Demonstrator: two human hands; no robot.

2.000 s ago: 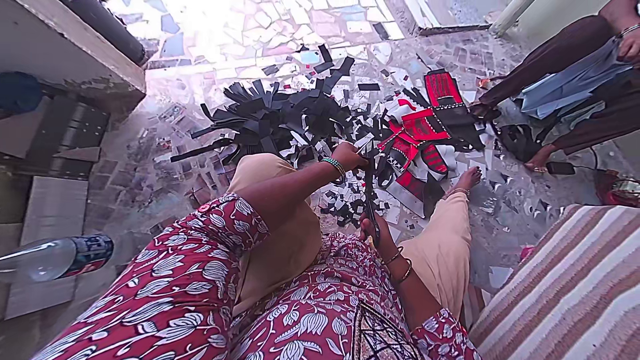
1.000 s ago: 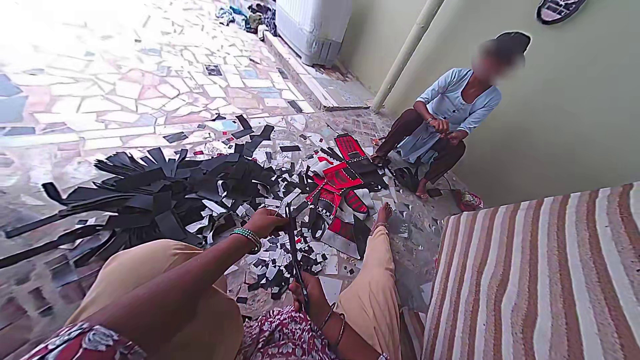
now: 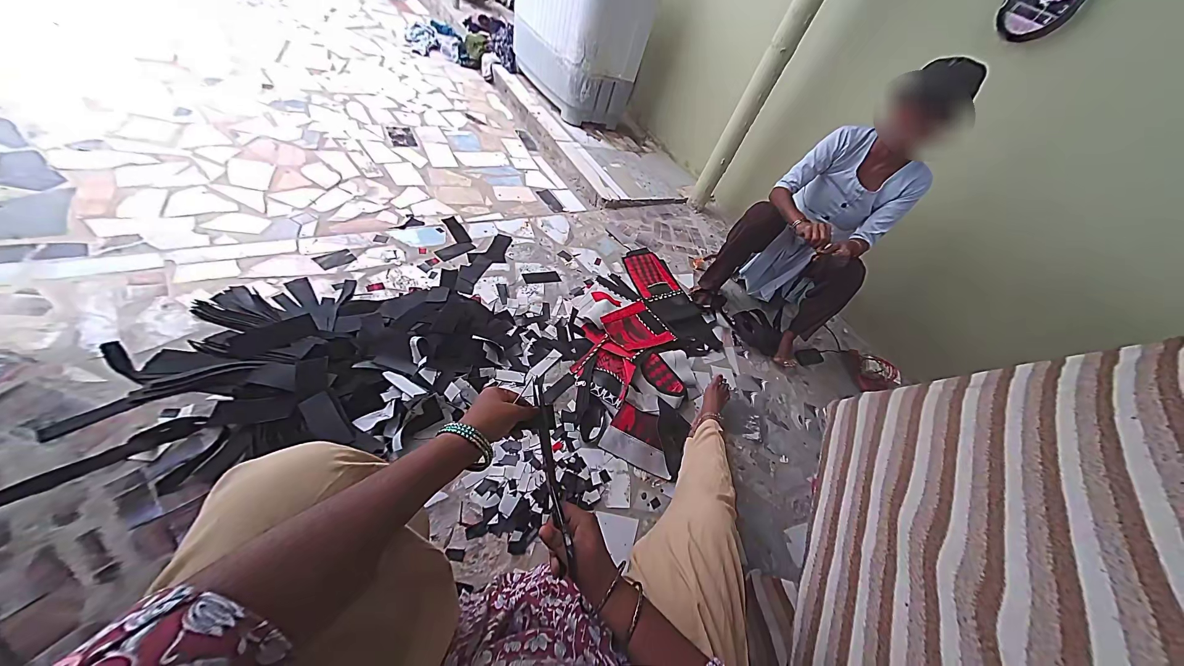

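My right hand [image 3: 581, 546] is closed around the handles of long dark scissors [image 3: 551, 472], whose blades point up and away from me. At the blade tips, the fingers of my left hand [image 3: 499, 413] pinch something small, too unclear to name. Beyond my left hand spreads a heap of black strips [image 3: 305, 356] on the floor. Small black and white cut pieces [image 3: 518, 490] are scattered below and around the blades. To the right of them lie red and black patterned pieces [image 3: 638, 328] with white-dotted edges.
Another person [image 3: 851, 194] sits low against the green wall [image 3: 1045, 213]. A striped cloth-covered surface [image 3: 999, 509] fills the right foreground. A pipe [image 3: 754, 102] runs down the wall near a white appliance-like body [image 3: 581, 55]. Bundled cloths [image 3: 472, 44] lie behind on the mosaic floor [image 3: 268, 176].
The view has swung up and right, bringing the whole seated person into sight. My left hand stays by the blade tips and my right hand stays on the scissors.
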